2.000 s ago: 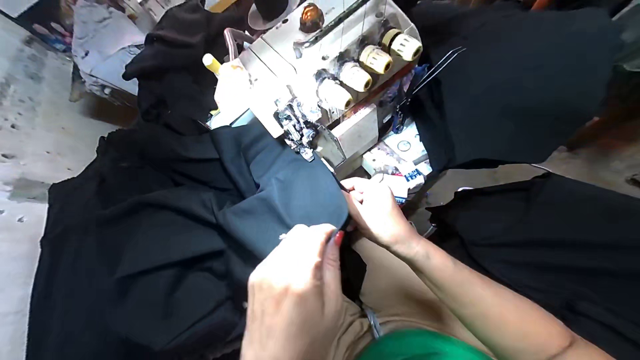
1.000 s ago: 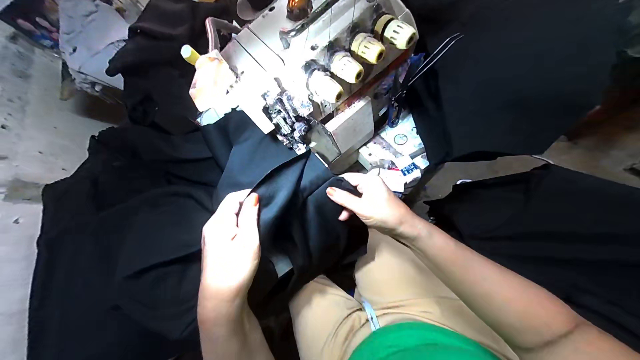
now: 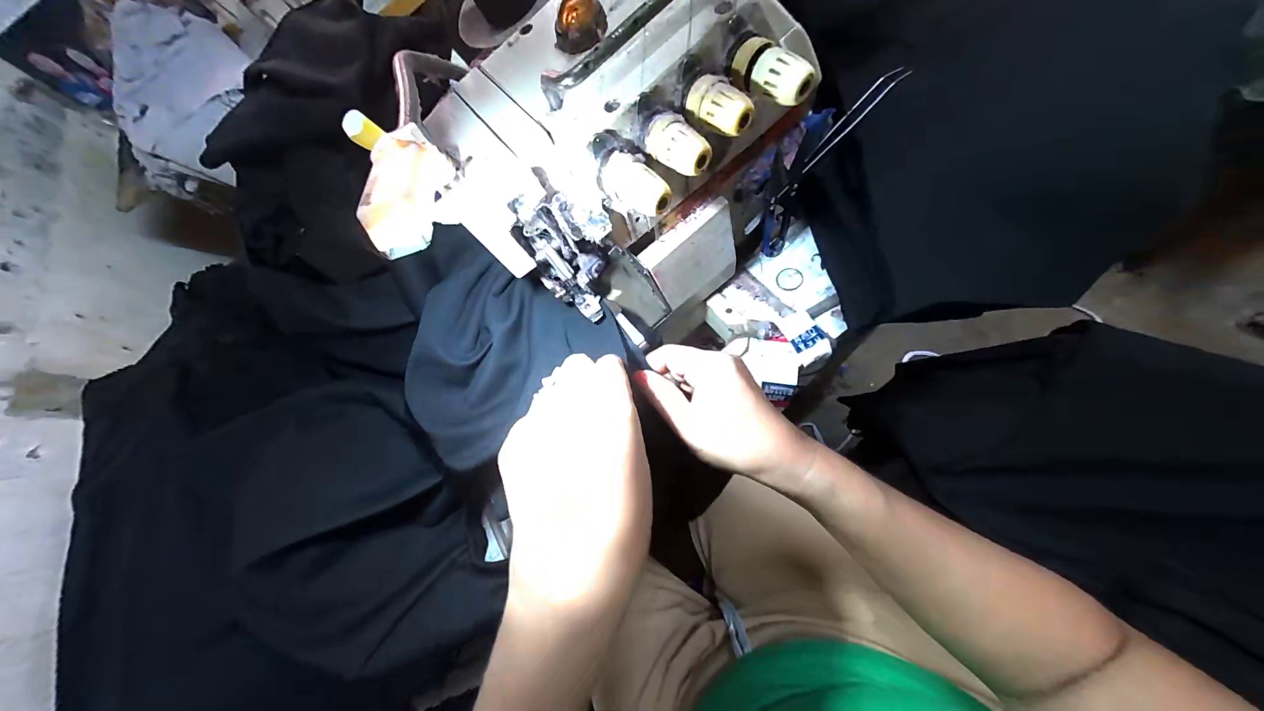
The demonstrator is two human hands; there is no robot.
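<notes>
A serger sewing machine (image 3: 592, 128) with several cream tension dials (image 3: 719, 104) stands at the top centre. Black cloth (image 3: 494, 365) runs up to its presser foot (image 3: 568, 257) and spreads far to the left. My left hand (image 3: 578, 464) lies on the cloth just below the foot, fingertips bent onto it. Right beside it, my right hand (image 3: 716, 405) pinches the cloth's edge between thumb and fingers. Part of the cloth below the hands is hidden by my left hand and forearm.
Tweezers (image 3: 844, 128) and blue-handled snips (image 3: 775, 222) are at the machine's right side, above small boxes bearing writing (image 3: 780, 306). More black cloth hangs at the upper right (image 3: 1017, 148) and lies at the lower right (image 3: 1076, 464). A stained pale surface (image 3: 89, 267) is at the left.
My left hand has moved right and up from the cloth's left part, where it was a second ago, to beside my right hand. The cloth near the foot now lies flatter.
</notes>
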